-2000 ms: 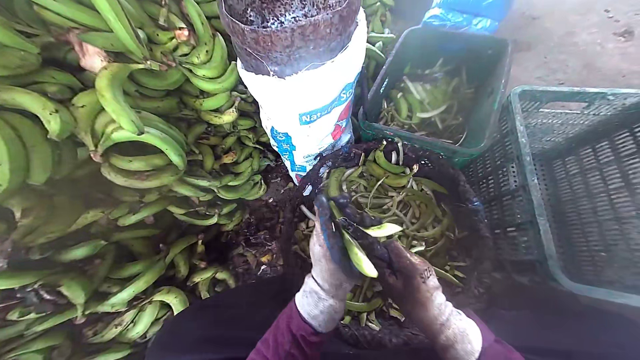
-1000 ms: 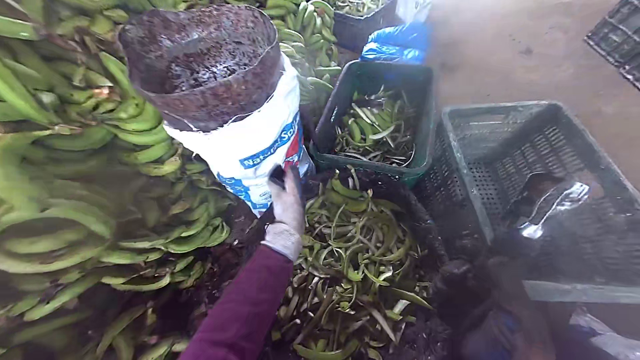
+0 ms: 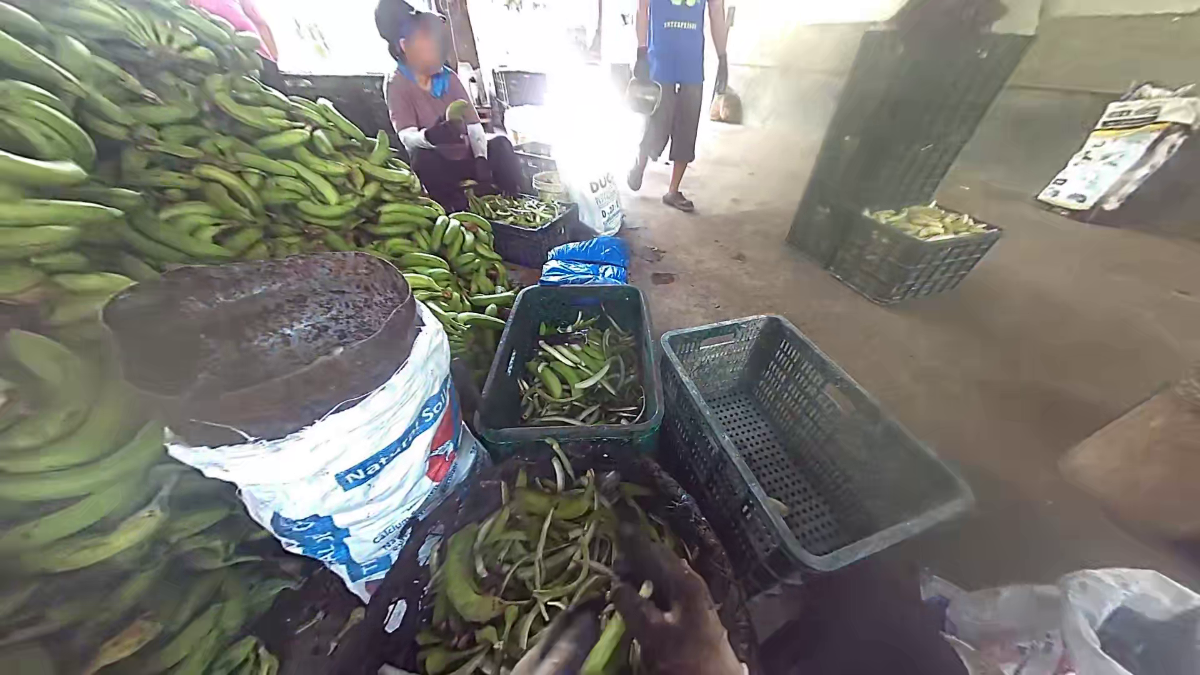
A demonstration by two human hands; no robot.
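Note:
My left hand, blurred and cut off by the bottom edge, is low over a dark-rimmed container of green banana peels. Close on its right is my right hand, in a dark-stained glove with bent fingers. A bright green banana shows between the two hands; blur hides which fingers grip it. A curved green banana piece lies among the peels to the left. Beyond the peels stands a green plastic crate holding more peels and green pieces.
An open plastic crate stands at right, a metal drum section in a printed white sack at left. Piled green bananas rise behind it. A seated person and a walking person are farther off.
My left hand was extended near the white sack one second ago; now it is low beside my right hand over the peels. The view has tilted up strongly, bringing the two people into sight.

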